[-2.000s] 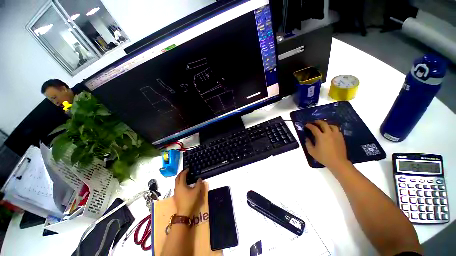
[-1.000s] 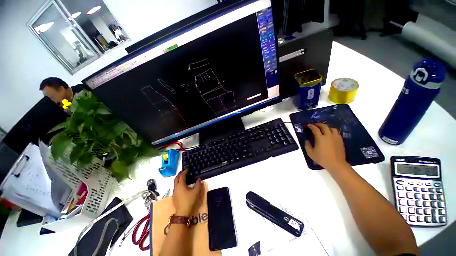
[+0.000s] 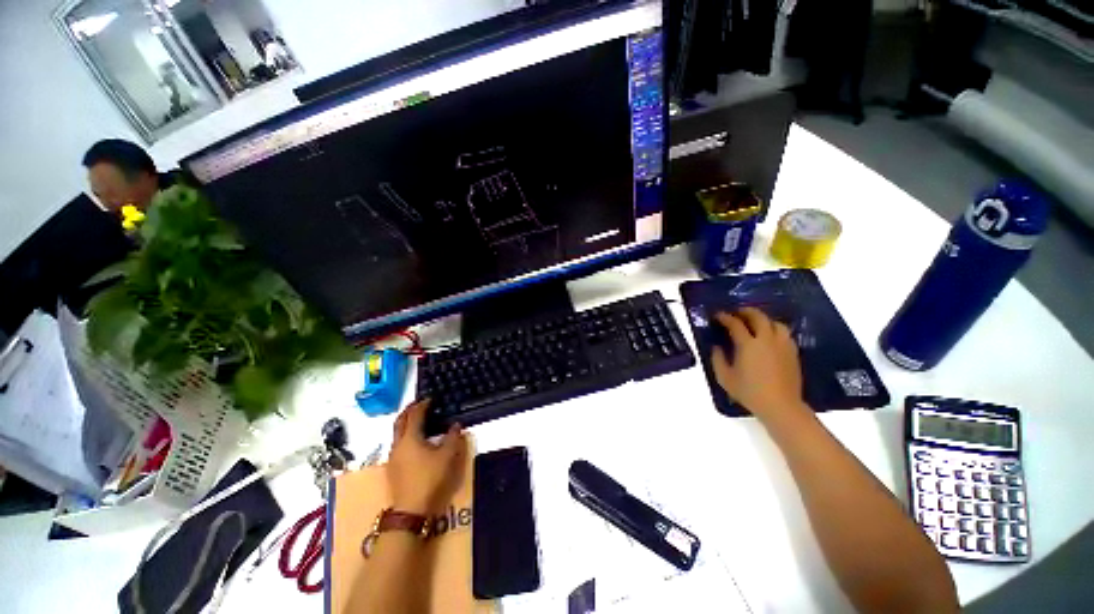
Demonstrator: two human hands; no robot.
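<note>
The monitor [image 3: 444,180] shows thin pale outlines of pattern pieces on a black screen. My right hand [image 3: 758,360] lies over the dark mouse [image 3: 723,337] on the dark mouse pad [image 3: 828,348], its fingers curved round it; the palm hides most of the mouse. My left hand [image 3: 422,462] rests at the lower left corner of the black keyboard [image 3: 558,357], fingertips on or by the keys, holding nothing. My left forearm lies across the tan notebook [image 3: 350,528].
A smartphone [image 3: 505,522], stapler [image 3: 632,513] and paper [image 3: 672,588] lie in front. Calculator [image 3: 967,480], blue flask [image 3: 966,276], yellow tape [image 3: 805,238] and dark blue tin [image 3: 726,230] stand right. Tape dispenser [image 3: 383,381], plant [image 3: 198,300], white basket [image 3: 198,450] and a seated person [image 3: 118,174] are left.
The view has tilted and shifted, so the desk things appear lower and further left. Both hands stay at the same places, on mouse and keyboard. The screen outlines look slightly different.
</note>
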